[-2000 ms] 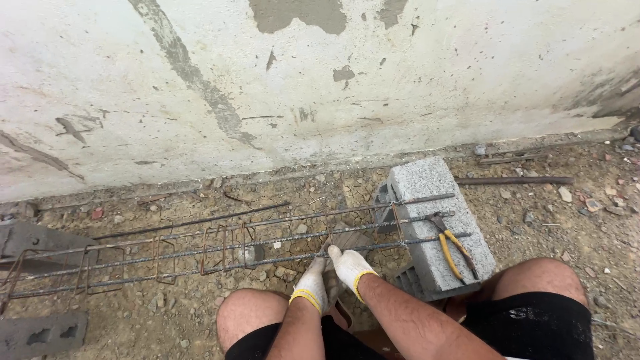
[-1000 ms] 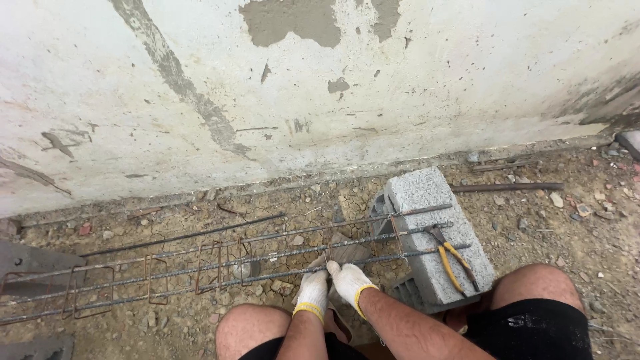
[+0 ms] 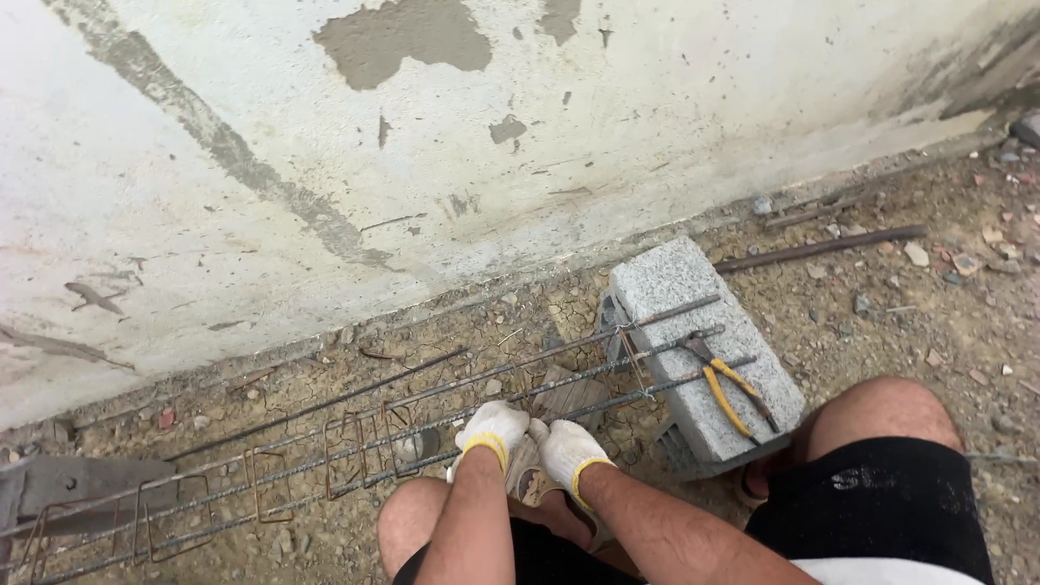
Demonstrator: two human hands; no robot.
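Note:
Both my hands wear white knit gloves with yellow cuffs and meet at the near bars of a rebar cage. My left hand (image 3: 494,431) lies at the lower bars, fingers bent. Just right of it, my right hand (image 3: 569,451) has its fingers curled; what either holds is hidden. Long ribbed steel bars (image 3: 479,414) run from lower left up onto a concrete block (image 3: 715,366). Bent wire stirrups (image 3: 268,487) surround them at left, and one near the block is tied with thin wire. End-cutting pincers with yellow handles (image 3: 731,386) rest on the block, jaws over a bar end.
A stained plaster wall (image 3: 390,187) stands beyond the cage. Another concrete block (image 3: 89,491) is under the cage at left. A loose bar (image 3: 325,402) and a rusty rod (image 3: 821,248) lie on stony ground. A piece of wood (image 3: 569,398) is beneath the bars.
My hands stay close together at the bars while their pose shifts slightly. The pincers remain on the block.

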